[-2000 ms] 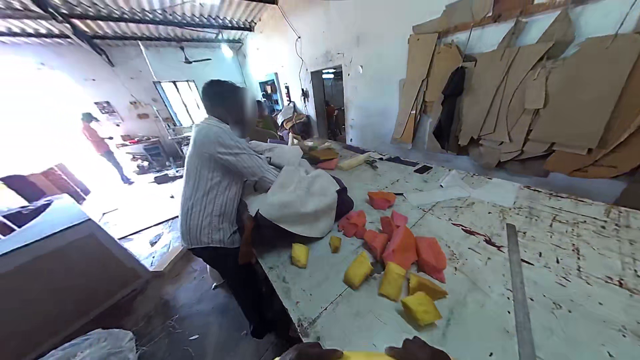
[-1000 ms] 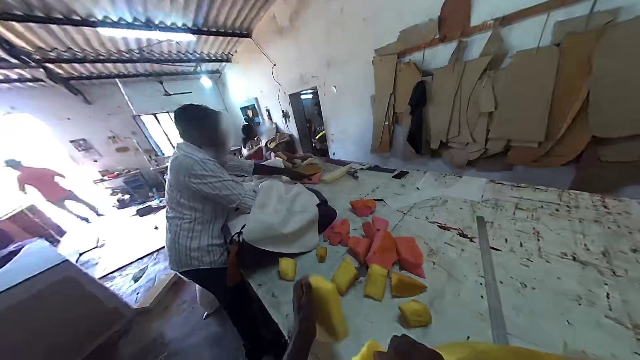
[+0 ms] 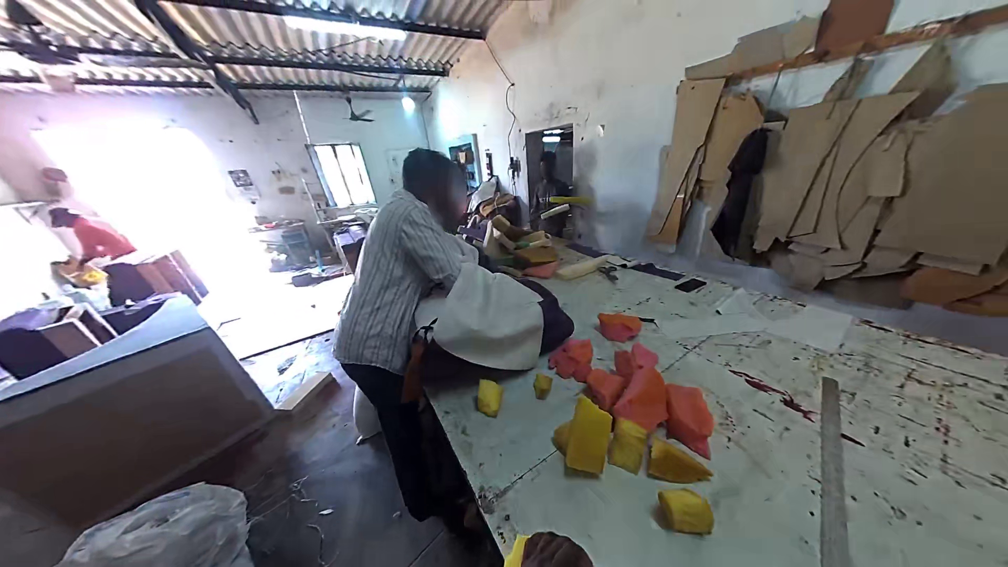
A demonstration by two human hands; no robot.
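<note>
At the bottom edge, only the curled knuckles of one hand show, apparently my right hand (image 3: 555,550), against a yellow foam piece (image 3: 516,551) that it seems to grip. My left hand is out of view. Beyond, an upright yellow foam block (image 3: 588,437) stands among several yellow foam chunks (image 3: 685,510) on the white worktable (image 3: 756,504). Red-orange foam chunks (image 3: 642,400) lie just behind them. A co-worker in a striped shirt leans over a white and dark fabric-covered piece (image 3: 496,323) at the table's left side.
A long flat metal strip (image 3: 833,472) lies on the right of the table. Scissors (image 3: 609,273) and a dark phone-like object (image 3: 691,285) lie farther back. Cardboard patterns (image 3: 835,173) hang on the wall. A plastic bag (image 3: 165,531) is on the floor at left.
The yellow block that my left hand held up one second ago now stands among the foam chunks on the table. My left hand has left the view.
</note>
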